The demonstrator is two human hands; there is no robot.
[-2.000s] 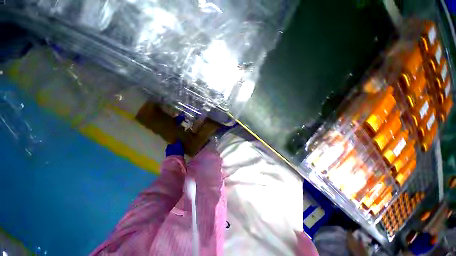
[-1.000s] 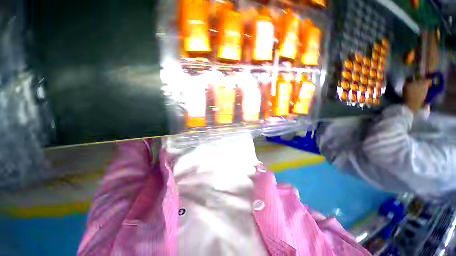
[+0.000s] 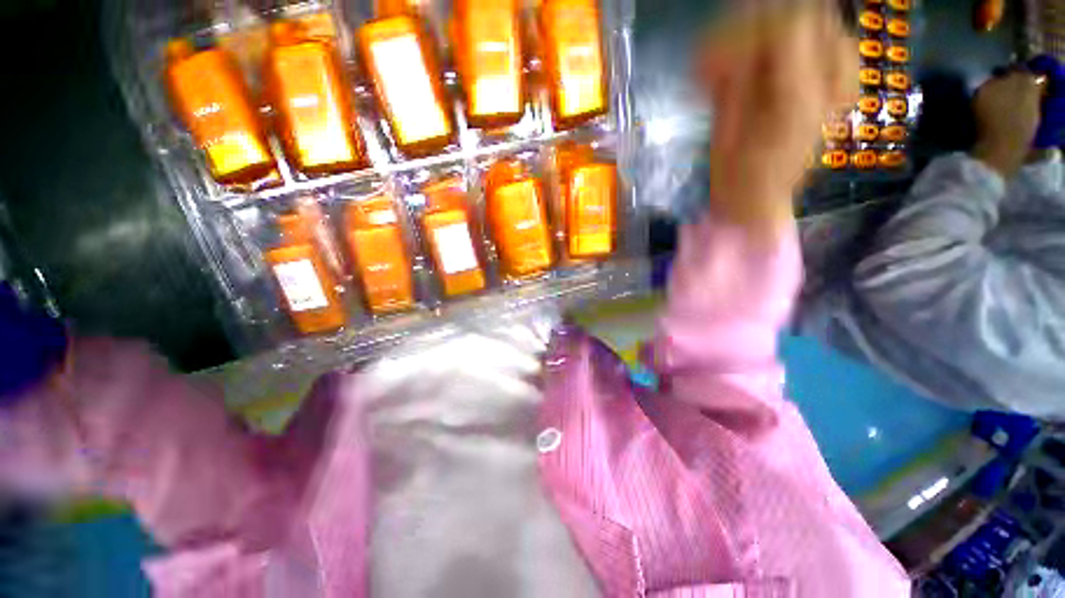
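Observation:
A clear blister tray [image 3: 456,318] lies in front of me on the dark bench, its near edge against my chest. Two visible rows of glossy orange units [image 3: 308,108] lie flat in its pockets, some with a white label face up. My left hand [image 3: 26,346], in a dark blue glove, is at the left edge, blurred and partly cut off, away from the tray. My right hand [image 3: 771,99] is bare and blurred, raised just right of the tray. Its fingers are too smeared to tell whether they hold anything.
A small-pocket tray [image 3: 867,88] with upright units stands right of my right hand. A neighbour's white sleeve [image 3: 952,263] and hand [image 3: 1007,117] reach in at the far right, near a loose orange unit [image 3: 988,14]. Blue floor [image 3: 858,391] shows below the bench.
The view has swung from the clear pile at the left to the orange tray. My right hand has come up beside the tray, and my gloved left hand now shows at the left edge.

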